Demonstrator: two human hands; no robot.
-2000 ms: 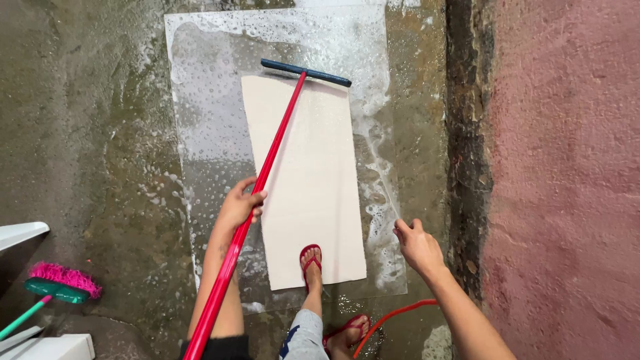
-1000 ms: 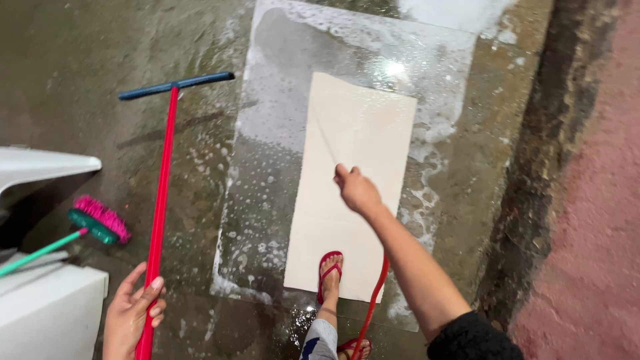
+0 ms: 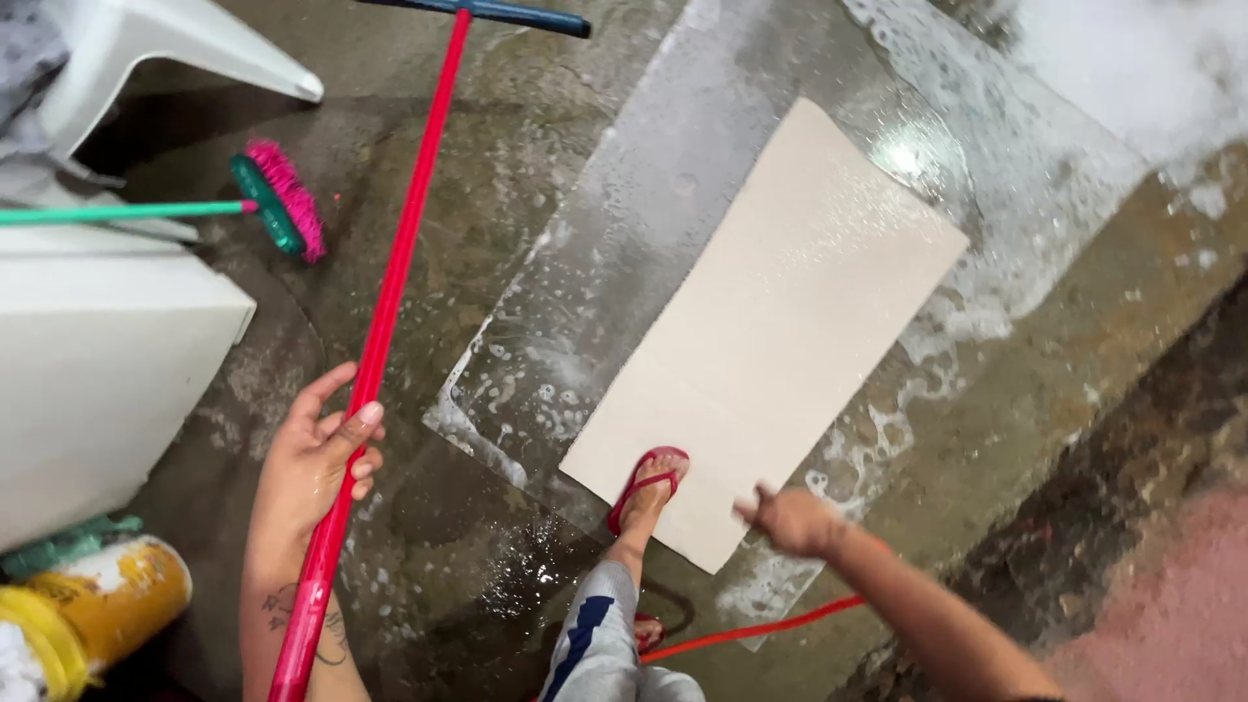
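My left hand [image 3: 327, 453] is closed around the red pole of a floor squeegee [image 3: 419, 185], whose blue head lies at the top edge. My right hand [image 3: 795, 517], blurred, is over the lower right edge of a cream mat [image 3: 770, 322]. An orange-red hose [image 3: 760, 629] runs up to behind that hand; the hand's grip on it is hidden. The mat lies on a wet, clear sheet [image 3: 634, 214] with suds on it. My foot in a red flip-flop [image 3: 648, 483] stands on the mat's lower end.
A pink-bristled brush [image 3: 283, 200] on a green handle, a white plastic chair leg [image 3: 214, 49] and a white box-like object [image 3: 107, 361] are at left. Below them stand a yellow-and-white can [image 3: 122, 595] and a yellow bucket [image 3: 44, 634]. A pink wall [image 3: 1170, 604] is at lower right.
The squeegee head, over the mat's top end two seconds ago, has moved off to the left of the sheet. My right hand has drawn back from over the mat's middle. The view has turned.
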